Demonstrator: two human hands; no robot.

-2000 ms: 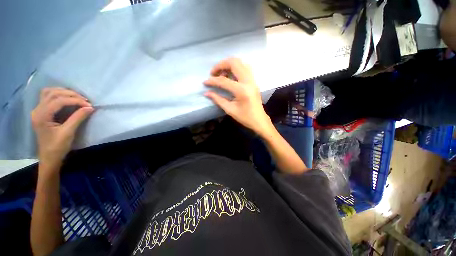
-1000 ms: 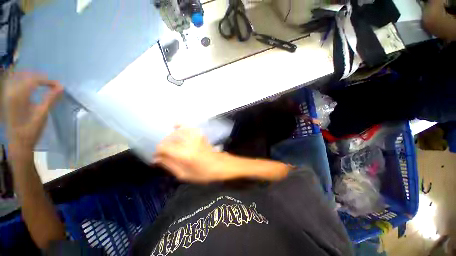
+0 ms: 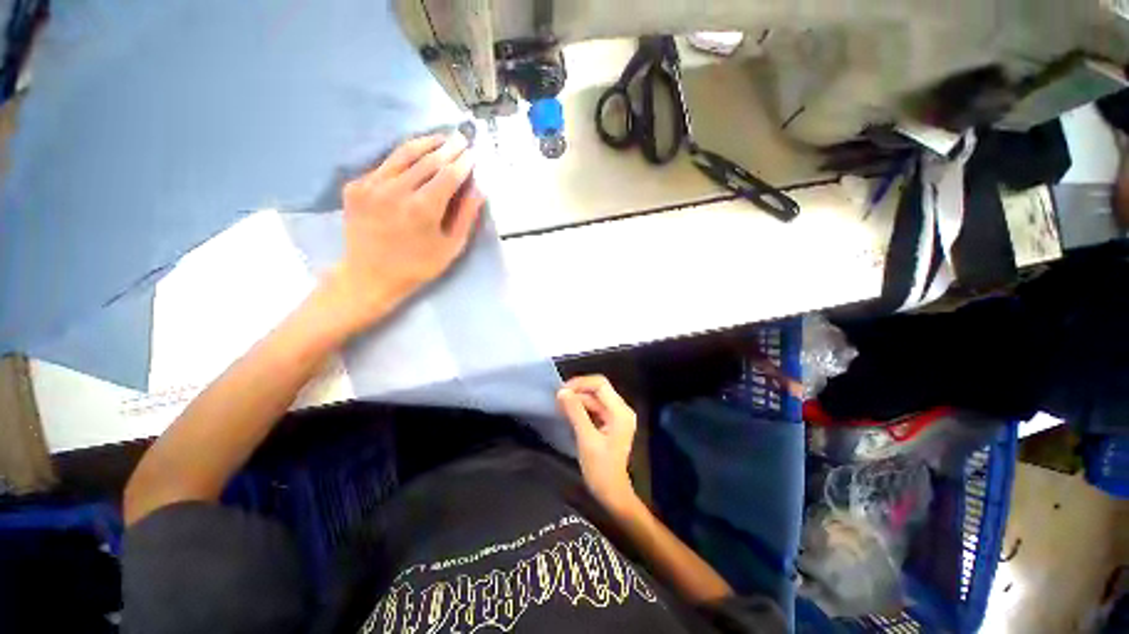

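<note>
A light blue cut panel covers the table's left part and runs to the needle area. My left hand lies on the cloth just left of the presser foot, fingertips close together on its edge; whether it pinches the cloth is hidden. A narrower light blue part stretches from under that hand toward me, past the table edge. My right hand pinches its near right corner between thumb and fingers. The sewing machine head stands above the far end of the cloth.
Black scissors and thread snips lie right of the needle area. Black and white strips hang at the table's right. A blue crate with clear bags stands below. A person's dark sleeve is at the right.
My left hand has moved right and forward to the needle area. My right hand has moved right, still with cloth. The panel's narrow part has swung under the presser foot area; the view has shifted.
</note>
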